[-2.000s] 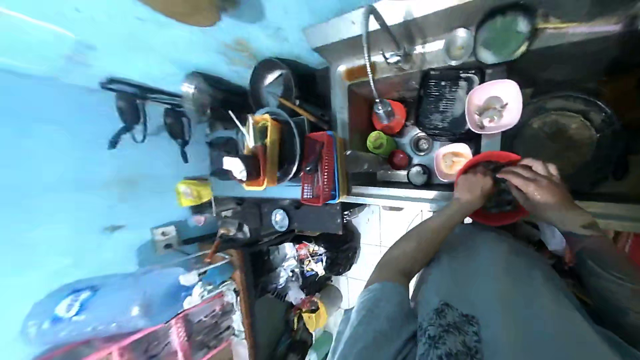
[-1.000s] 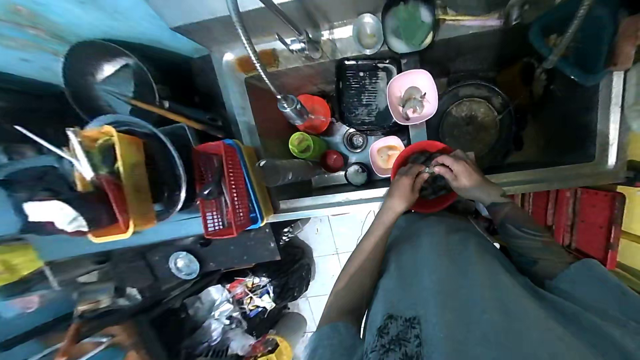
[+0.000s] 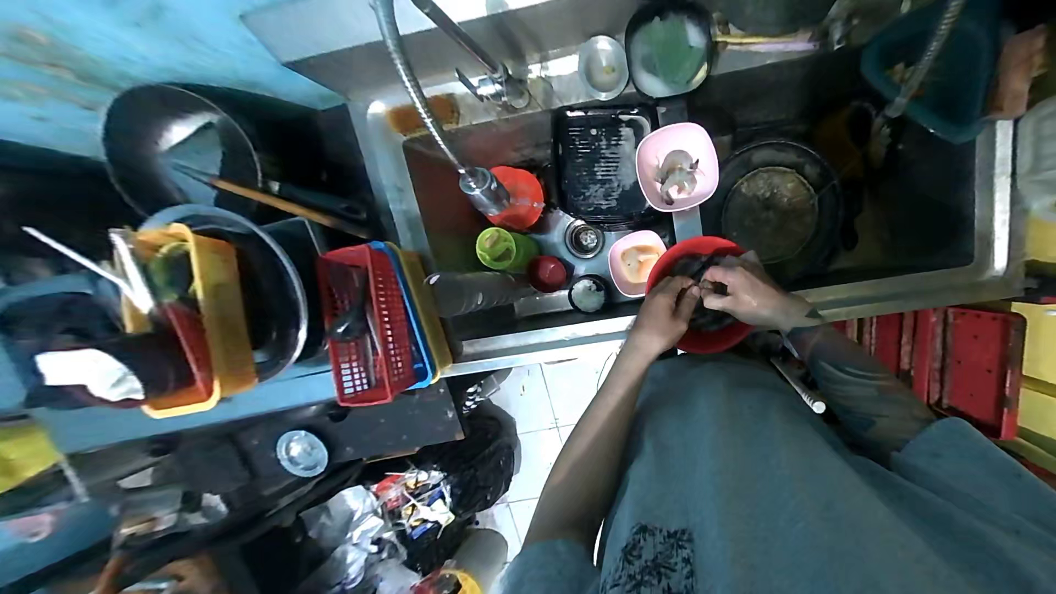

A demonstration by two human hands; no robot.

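Note:
A red plastic bowl (image 3: 716, 340) rests at the front edge of the steel sink, with dark pieces inside that are too shadowed to name. Over it my left hand (image 3: 667, 309) and my right hand (image 3: 747, 290) meet at the fingertips, pinching a small dark piece between them. Behind the bowl, a pink square bowl (image 3: 650, 177) holds several greyish pieces that look like shrimp or squid. A smaller pink bowl (image 3: 627, 276) with an orange-tinted liquid stands just left of the red bowl.
The sink (image 3: 544, 338) also holds a black ridged tray (image 3: 602, 157), a dark round pan (image 3: 771, 206), a green cup (image 3: 497, 249) and an orange-red cup (image 3: 521, 202). A flexible faucet hose (image 3: 417, 91) hangs over it. Plastic baskets (image 3: 363, 396) stand left; red crates (image 3: 982, 363) are at right.
The view has swung so that more of the sink's right side shows. Both hands stay at the red bowl, their fingers now closer together than one second ago.

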